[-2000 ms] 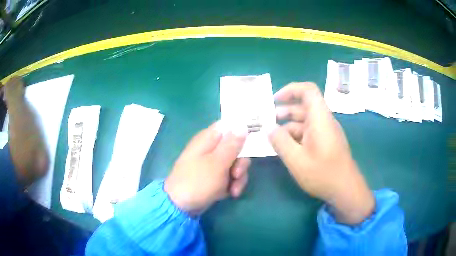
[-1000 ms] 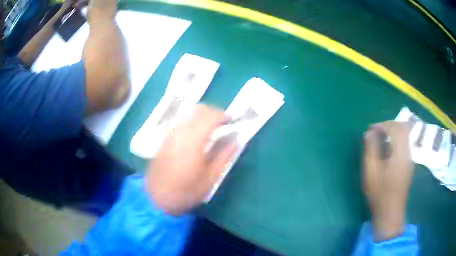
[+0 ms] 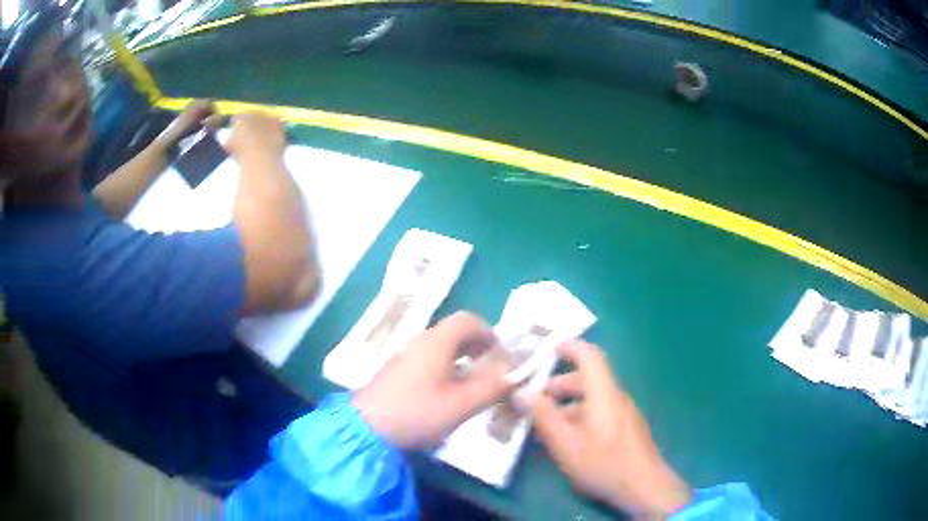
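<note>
My left hand [image 3: 432, 385] and my right hand [image 3: 602, 440] meet fingertip to fingertip over the right-hand white packet stack [image 3: 549, 305]. A blurred white packet [image 3: 533, 372] shows pinched between the fingertips of both hands; its outline merges with the stack below. The stack lies slanted on the green bench, its middle partly hidden by my fingers, a brown strip showing at its lower end. A second slanted stack [image 3: 432, 267] with a brown strip lies to its left. A fanned row of white packets [image 3: 860, 351] with grey-brown strips lies at the far right.
A person in dark blue [image 3: 153, 285] sits at the left, forearm across a large white sheet [image 3: 351, 198], holding a dark flat block [image 3: 200, 156]. Yellow trim [image 3: 611, 181] edges the green bench [image 3: 672, 305]. Beyond it, a dark green belt carries a small pale ring [image 3: 690, 80].
My right hand has moved left from the fanned row to meet my left hand over the right-hand stack. The view has shifted, showing more of the belt and the person.
</note>
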